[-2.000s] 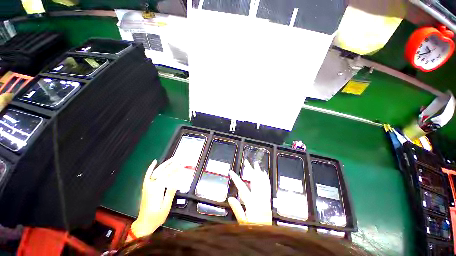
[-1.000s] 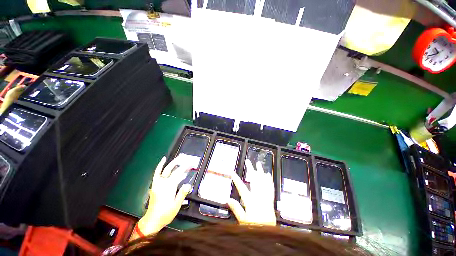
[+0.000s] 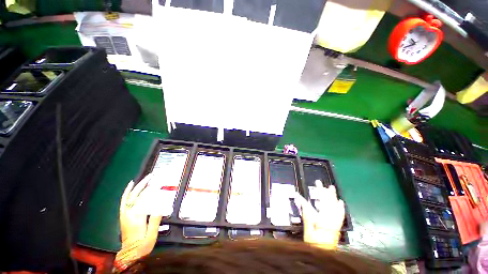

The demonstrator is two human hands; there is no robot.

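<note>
A black phone tray [image 3: 227,160] with five side-by-side slots lies in front of the chart, over another tray whose phones show at the near edge. The three left phones [image 3: 203,187] have white screens; a red-orange band crosses the first two. The two right phones are partly dark. My left hand [image 3: 140,214] lies at the tray's left end, fingers apart over the leftmost phone. My right hand [image 3: 322,214] is over the two rightmost phones, fingers spread, holding nothing. The hair at the bottom edge hides part of the near side.
A white test chart [image 3: 230,75] stands behind the tray. Stacked black trays [image 3: 69,123] with phones rise at left. A small pink-purple object [image 3: 290,149] lies by the chart. At right are a tray row [image 3: 436,214], an orange-red tray [image 3: 468,198], a pen cup [image 3: 401,126] and a red clock [image 3: 415,40].
My right hand has moved right from the middle phones to the two rightmost. The three left screens are now white. The view has turned right, showing the orange-red tray and pink sleeve.
</note>
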